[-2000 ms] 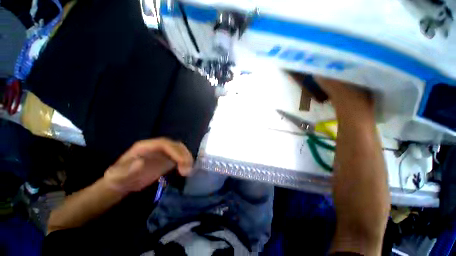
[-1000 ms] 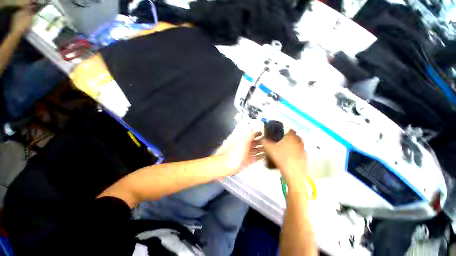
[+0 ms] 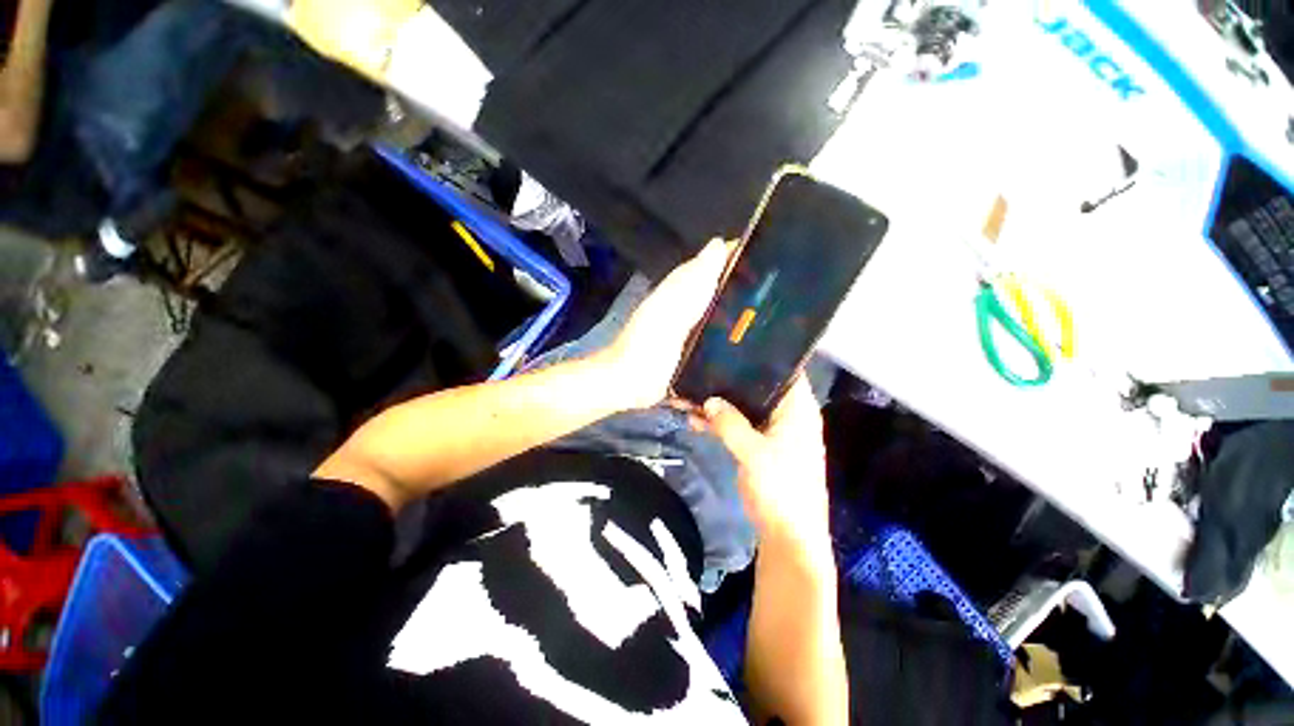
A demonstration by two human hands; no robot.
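A smartphone [image 3: 795, 284] with a dark screen and a small orange mark is held tilted above my lap, in front of the table edge. My left hand [image 3: 678, 315] grips its left side. My right hand [image 3: 766, 433] holds its lower end, with the thumb at the bottom edge. The black garment panel [image 3: 625, 99] lies on the table beyond the phone, its near part hanging at the edge. Green and yellow handled snips [image 3: 1019, 329] lie on the white table to the right, beside a small brown tab [image 3: 995, 217].
The white sewing machine [image 3: 1121, 71] stands at the upper right. A yellow-brown bundle [image 3: 355, 31] lies at the upper left table edge. Blue baskets [image 3: 908, 567] are below the table. A red stool [image 3: 64, 553] is at far left. Another person's arm [image 3: 21, 85] shows at upper left.
The phone has come from beside the machine to above my lap, now in both hands. My left hand has left the cloth. The view has shifted down toward my lap.
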